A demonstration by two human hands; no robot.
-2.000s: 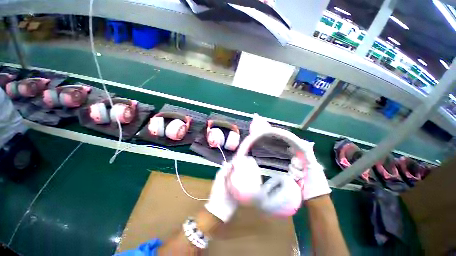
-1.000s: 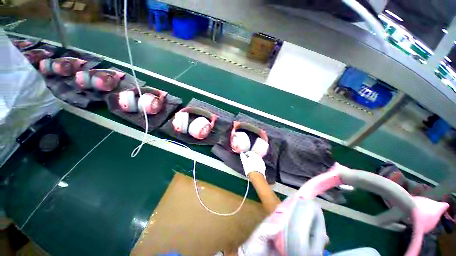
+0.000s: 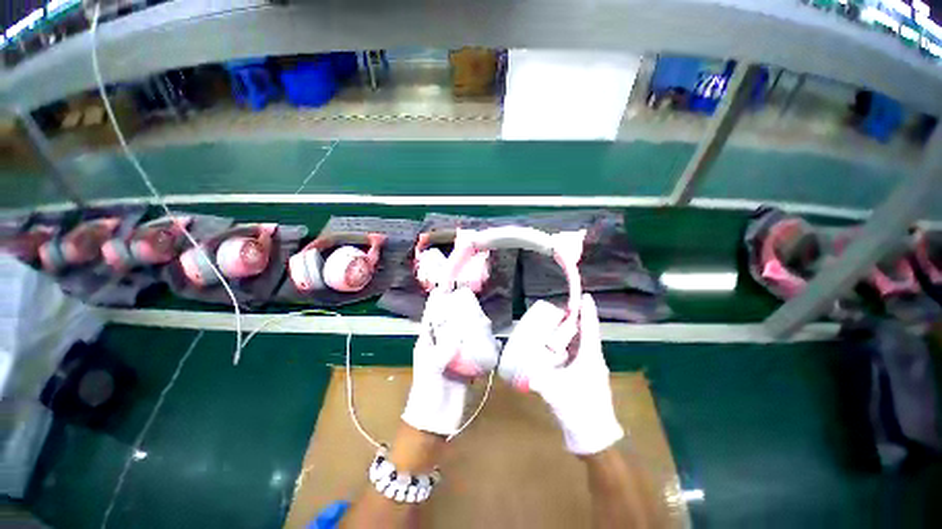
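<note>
A pink and white cat-ear headphone [image 3: 516,240] is held upright by both my hands above the front of the tan board [image 3: 516,465]. My left hand [image 3: 446,351], in a white glove, grips the left cup. My right hand [image 3: 573,372], also gloved, grips the right cup. The thin white test cable [image 3: 351,387] hangs down at the left, loops over the board and runs behind my left wrist toward the cups. Its end is hidden, so I cannot tell where it is plugged.
Several headphones [image 3: 336,271] lie on dark foam sheets [image 3: 589,258] along the green line behind a pale rail [image 3: 692,331]. A black device [image 3: 93,384] and whitish plastic [image 3: 26,362] are at left. Dark sheets [image 3: 904,377] drape at right. A shelf [image 3: 516,26] crosses overhead.
The view has turned and levelled. The held headphone has moved from the lower right to the centre. My left hand has left the headphone on the line and now holds this one's left cup.
</note>
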